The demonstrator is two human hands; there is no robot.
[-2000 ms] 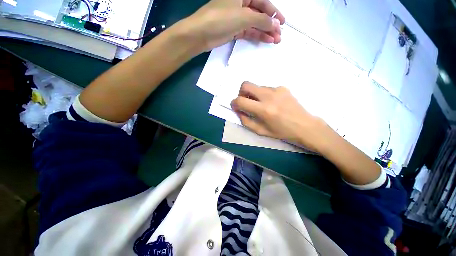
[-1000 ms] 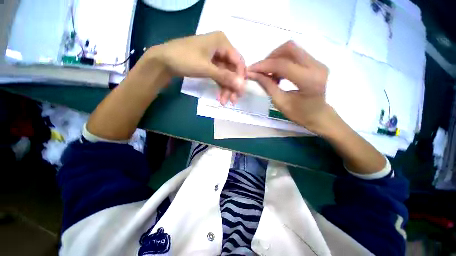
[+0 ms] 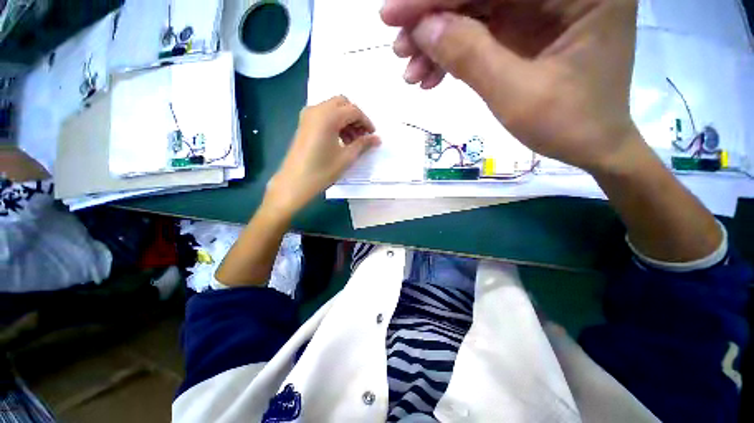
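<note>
A white card panel (image 3: 388, 157) lies on the white sheets in front of me. A green circuit board (image 3: 453, 173) sits along its lower edge, with a small round part (image 3: 473, 149), a yellow block (image 3: 489, 167) and thin wires. My left hand (image 3: 335, 140) rests on the panel's left side with fingers curled; whether anything is between its fingertips cannot be told. My right hand (image 3: 529, 74) is raised close to the camera above the sheets, thumb and fingertips close together; anything pinched there is not visible.
A white tape roll (image 3: 289, 59) lies beyond my left hand. A stack of panels with modules (image 3: 136, 132) is at the left. Another module (image 3: 701, 157) lies on the sheets at the right. A crumpled white mass (image 3: 285, 264) is below the table edge (image 3: 397, 244).
My hands have parted: the left moved down-left onto the panel, the right rose up and toward the camera. The module between them is now uncovered. The view has swung left, showing the tape roll and left stacks.
</note>
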